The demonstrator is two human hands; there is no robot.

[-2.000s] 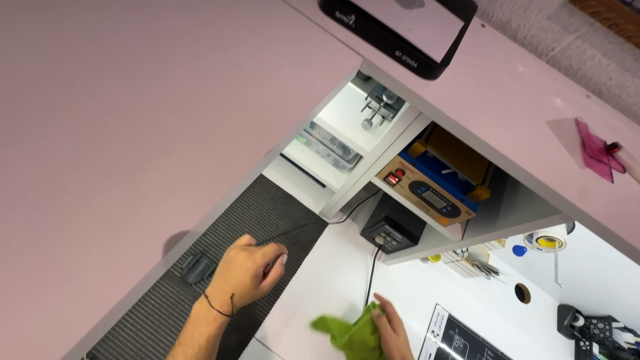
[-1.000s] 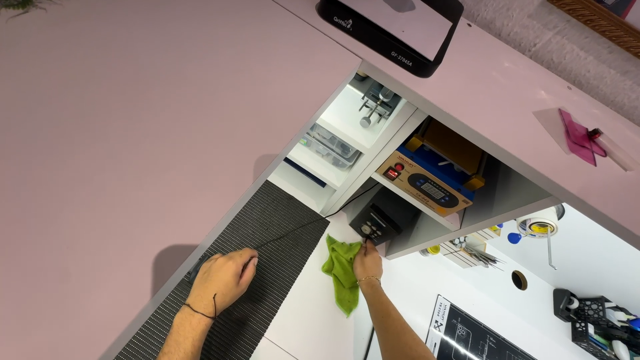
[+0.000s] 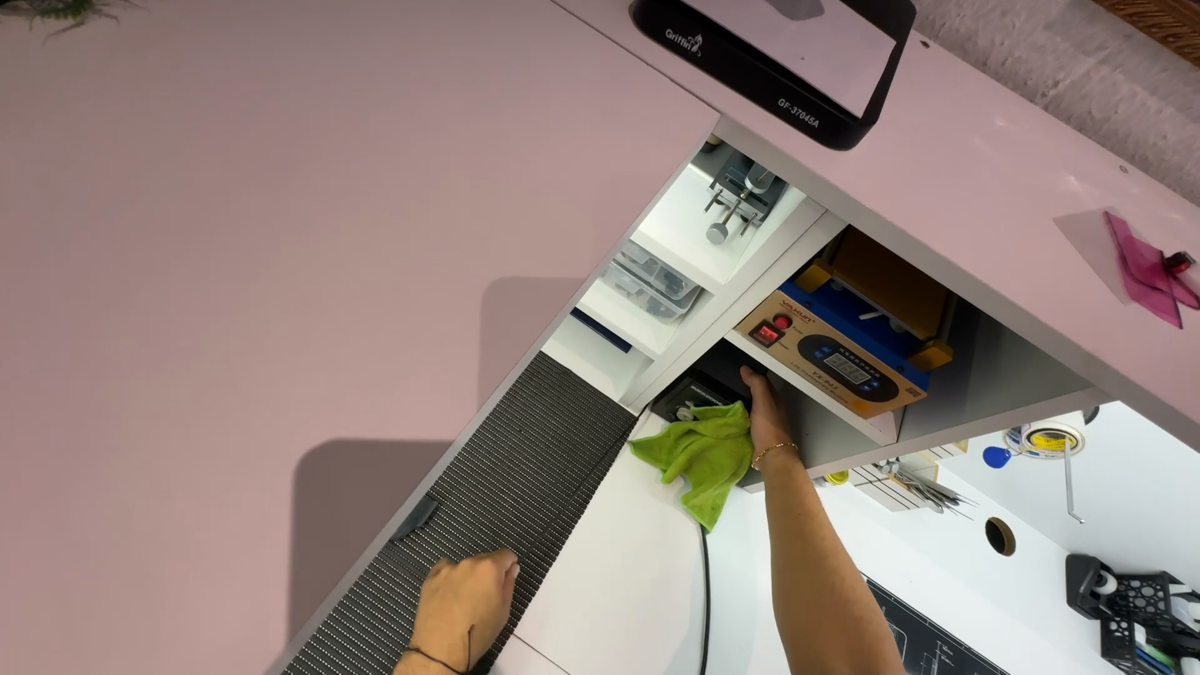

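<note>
My right hand (image 3: 769,412) reaches into the lower cubby beneath the shelf. Its visible finger lies along the side of a black box-shaped device (image 3: 692,394); other fingers are hidden. A green cloth (image 3: 703,459) hangs from this hand across the front of the device. A black cable (image 3: 706,600) runs down the white surface below the cloth. My left hand (image 3: 464,600), with a dark cord on the wrist, is curled over the dark ribbed mat (image 3: 525,450). Whether its fingers hold anything, such as a thin cord, is not clear.
A machine with a digital display (image 3: 848,366) fills the cubby above. Clear plastic cases (image 3: 652,281) and a metal clamp-like fixture (image 3: 745,197) stand on side shelves. The pink tabletop edge (image 3: 937,248) overhangs them. Tweezers-like tools (image 3: 928,487) and a black organizer (image 3: 1139,609) are at right.
My right hand has moved with the green cloth from the white surface up into the cubby. The black device sits deeper in the cubby. My left hand has moved down along the mat.
</note>
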